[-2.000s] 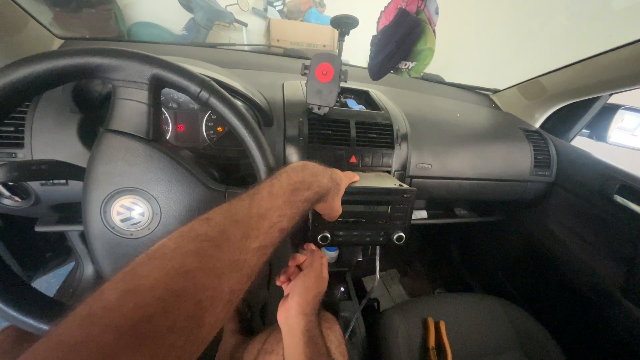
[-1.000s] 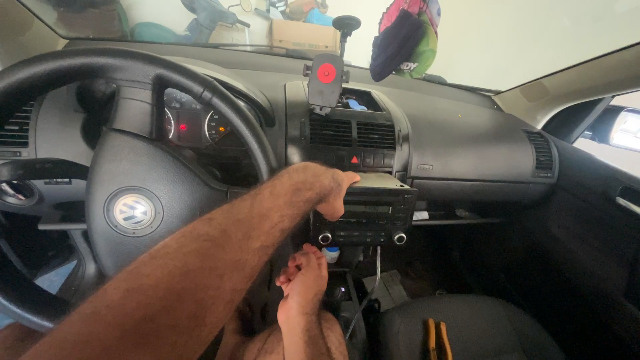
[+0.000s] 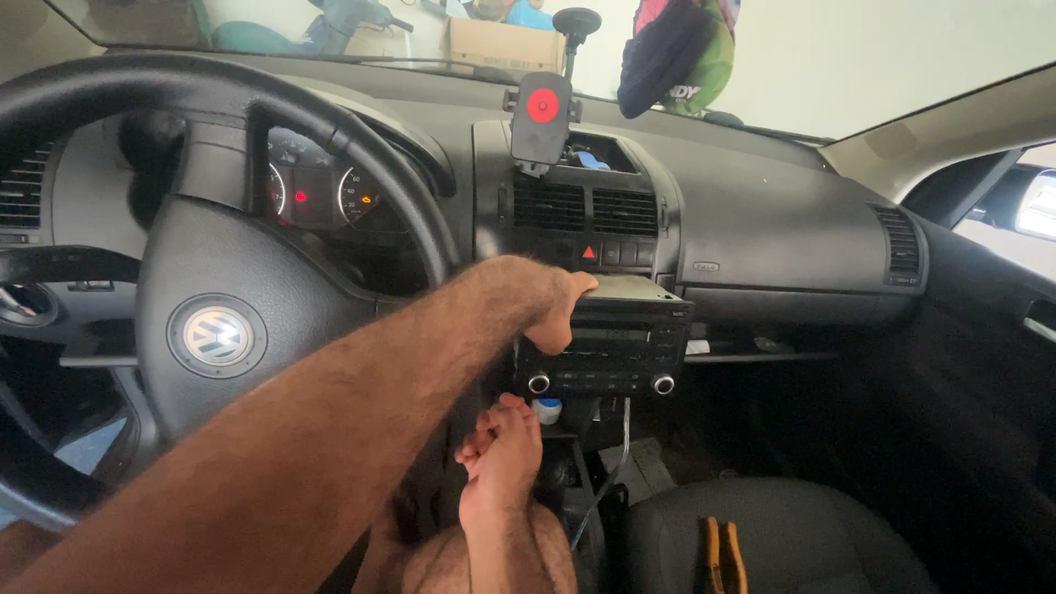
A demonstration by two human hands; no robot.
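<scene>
A black car radio (image 3: 610, 346) with two silver-ringed knobs sits pulled out of the centre dash, its pale metal top showing. My left hand (image 3: 563, 309) reaches in from the left and is shut on the radio's left part, fingers over the top edge and the palm side against the front. Below the radio's left knob is my right hand (image 3: 502, 445), fingers curled and raised; whether anything lies inside them cannot be told. A grey cable (image 3: 625, 437) hangs below the radio. Beside my right fingertips stands a white container with a blue top (image 3: 546, 410).
On the left is the steering wheel (image 3: 216, 334), partly behind my left forearm. A phone holder (image 3: 542, 120) stands above the air vents (image 3: 586, 208). Pliers with orange handles (image 3: 724, 557) lie on the passenger seat (image 3: 792, 528). A lit instrument cluster (image 3: 322, 194) shows behind the wheel.
</scene>
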